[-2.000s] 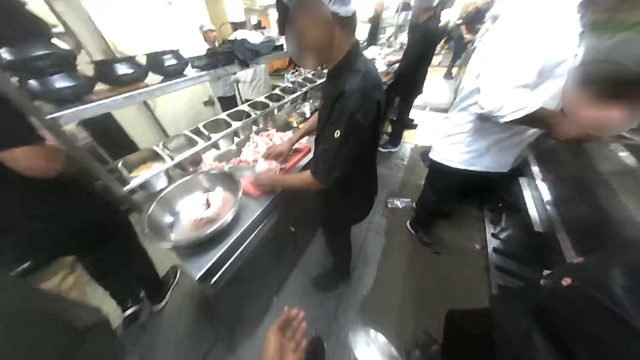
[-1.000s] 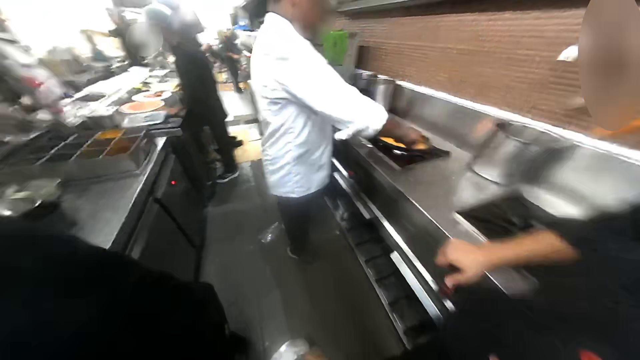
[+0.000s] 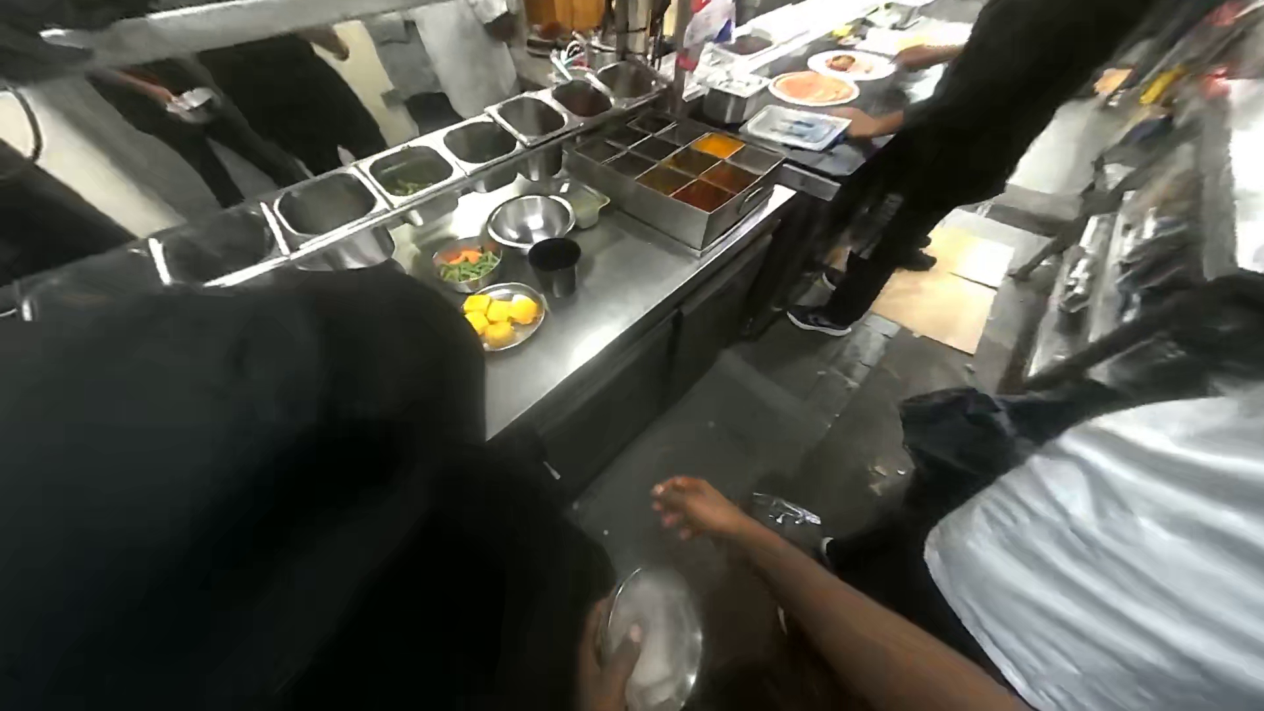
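Observation:
Low in the head view, my left hand (image 3: 610, 657) grips the rim of a round metal bowl (image 3: 654, 637), thumb over its near side; the bowl's contents are too blurred to tell. My right hand (image 3: 694, 506) is held out above the floor, up and to the right of the bowl, fingers loosely apart and nothing in them. On the steel counter (image 3: 612, 306) beyond are a plate of yellow pieces (image 3: 501, 316), a bowl of cut vegetables (image 3: 467, 265), a black cup (image 3: 555, 265) and a steel bowl (image 3: 530, 219).
A person in black stands close on the left, partly hiding the counter; one in a white top (image 3: 1116, 533) is close on the right. Another in dark clothes works at the far counter. A divided steel sauce tray (image 3: 681, 178) sits near the counter's end. Cardboard (image 3: 938, 286) lies on the floor.
The view has swung widely. My right hand now reaches out over the floor, and the bowl in my left hand shows more fully than in the earlier frames.

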